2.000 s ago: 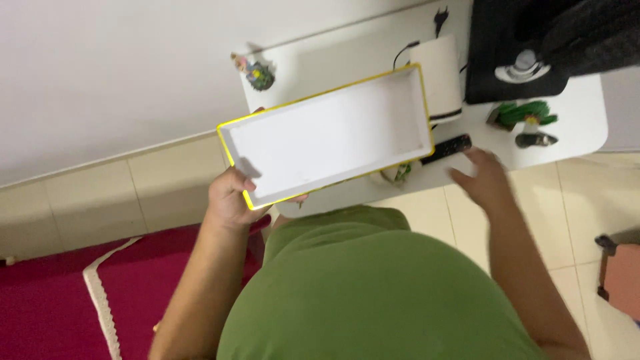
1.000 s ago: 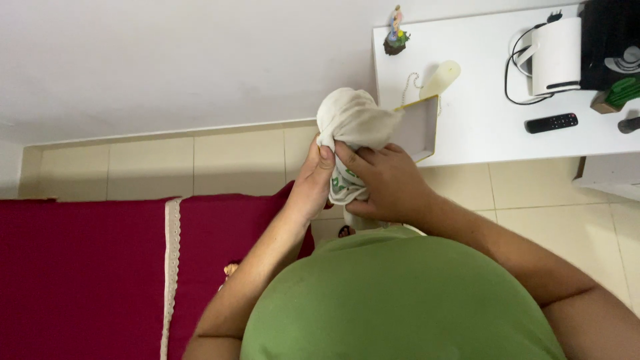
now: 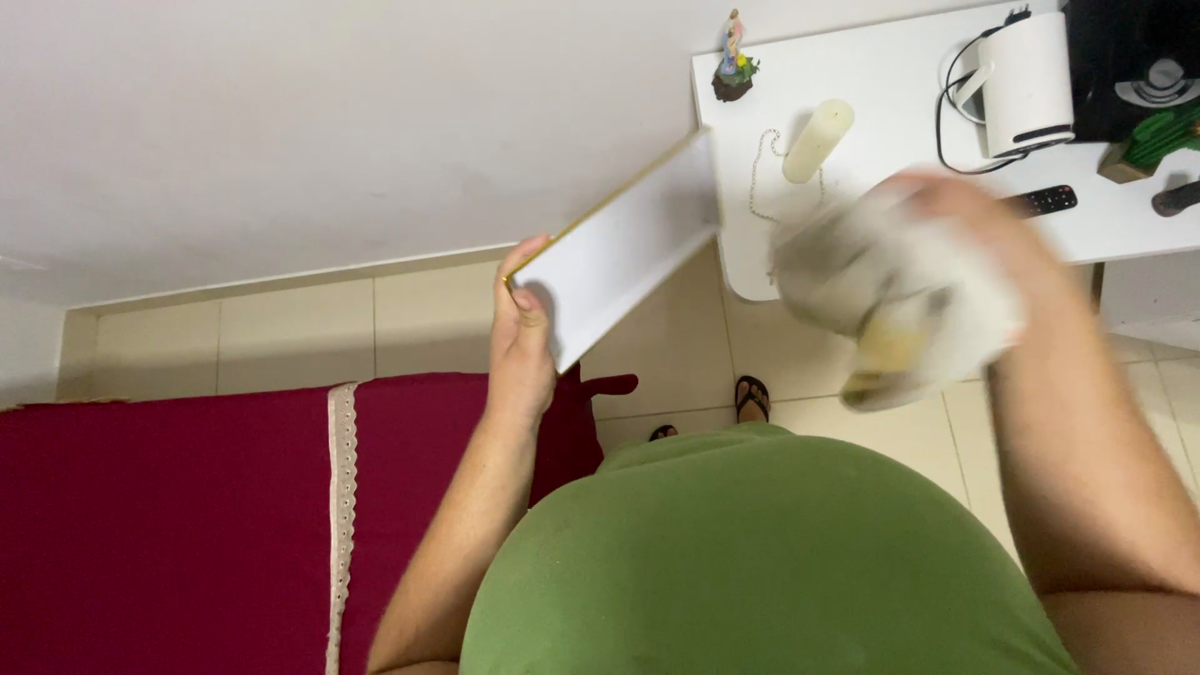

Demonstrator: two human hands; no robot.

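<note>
My left hand (image 3: 525,328) grips one end of a shallow white rectangular tray (image 3: 633,248) with a gold-yellow rim, thumb inside and fingers outside. The tray is tilted, and its far end reaches the corner of the white table (image 3: 872,70). Off to the right, my right hand (image 3: 966,206) holds a whitish cloth (image 3: 900,272), both blurred by motion. The cloth hangs bunched, with a yellowish-green patch low on it. Near the cloth, a cream pillar candle (image 3: 818,141) and a beaded chain (image 3: 757,178) lie on the table.
On the table are a small figurine (image 3: 733,61), a white electric kettle (image 3: 1027,89) with its cord, a black remote control (image 3: 1048,201) and a green cactus ornament (image 3: 1162,141). A bed or couch with a dark red cover (image 3: 169,525) stands at lower left, beside the wall.
One second ago both hands were together on the cloth; now they are apart. The cloth has moved right with my right hand, and my left hand holds the tray up by its end.
</note>
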